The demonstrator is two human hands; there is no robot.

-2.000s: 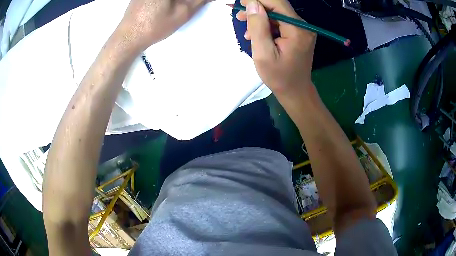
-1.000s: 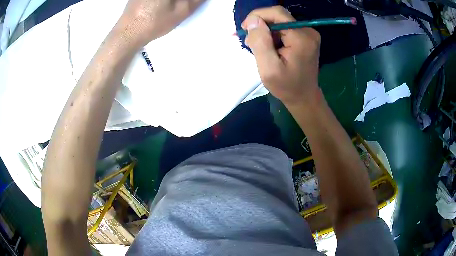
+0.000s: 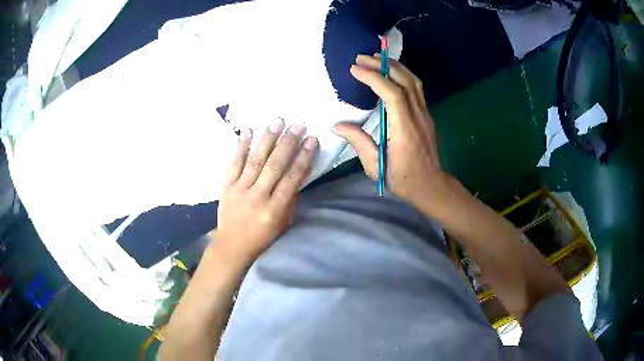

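A large white garment panel, overexposed, lies over dark navy cloth. Its curved cut-out edge shows navy beneath. A small dark mark is on the panel above my left hand. My left hand lies flat on the panel's near edge, fingers slightly apart, gripping nothing visible. My right hand is beside the curved edge, fingers extended, with the dark green marking pencil held along the palm side, its reddish end pointing away from me. My right thumb is near the panel's edge.
White scraps lie on the green surface at right. A black hose loops over there. A yellow-framed basket is below right. Draped white cloth is at far left. My grey-clothed torso is close against the near edge.
My left hand has come down and back toward me onto the near edge. My right hand has opened its writing grip, and the pencil has turned upright in view. The panel has shifted.
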